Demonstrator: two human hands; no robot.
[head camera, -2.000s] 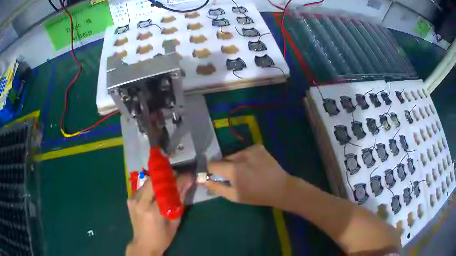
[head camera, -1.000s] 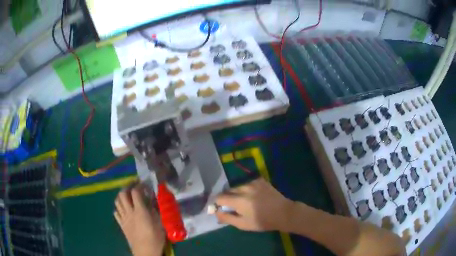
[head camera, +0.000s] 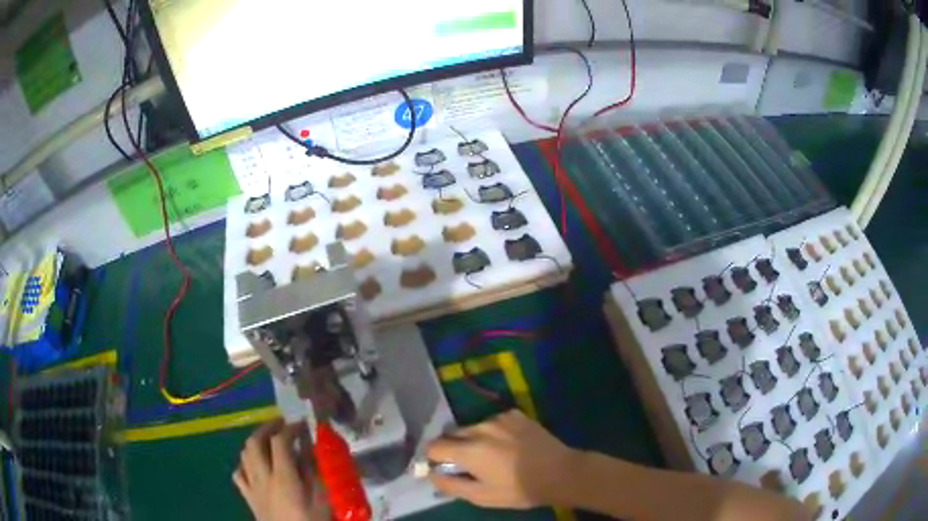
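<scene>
The test fixture (head camera: 305, 295), a grey metal block on a flat plate, stands in front of me. Its red clamp handle (head camera: 342, 473) is tilted down towards me. My right hand (head camera: 501, 460) is at the plate's right edge and holds a small pale-tipped probe or connector (head camera: 423, 468) between thumb and fingers. My left hand (head camera: 273, 474) is beside the left edge of the plate, next to the handle, with its fingers curled. Whether it holds or touches anything cannot be seen. The fixture's seat is hidden or too blurred to tell if a component is in it.
A foam tray (head camera: 407, 313) with dark components lies behind the fixture, another (head camera: 651, 392) at right. A clear blister tray (head camera: 702, 183) is at rear right, a dark-filled one (head camera: 66, 443) at left. A monitor (head camera: 336, 56) stands behind; red wires (head camera: 175, 265) and a blue-yellow box (head camera: 46, 305) are at left.
The view has tilted up, so the monitor now shows. My left hand has moved from the front of the fixture to the plate's left side. My right hand still holds the probe.
</scene>
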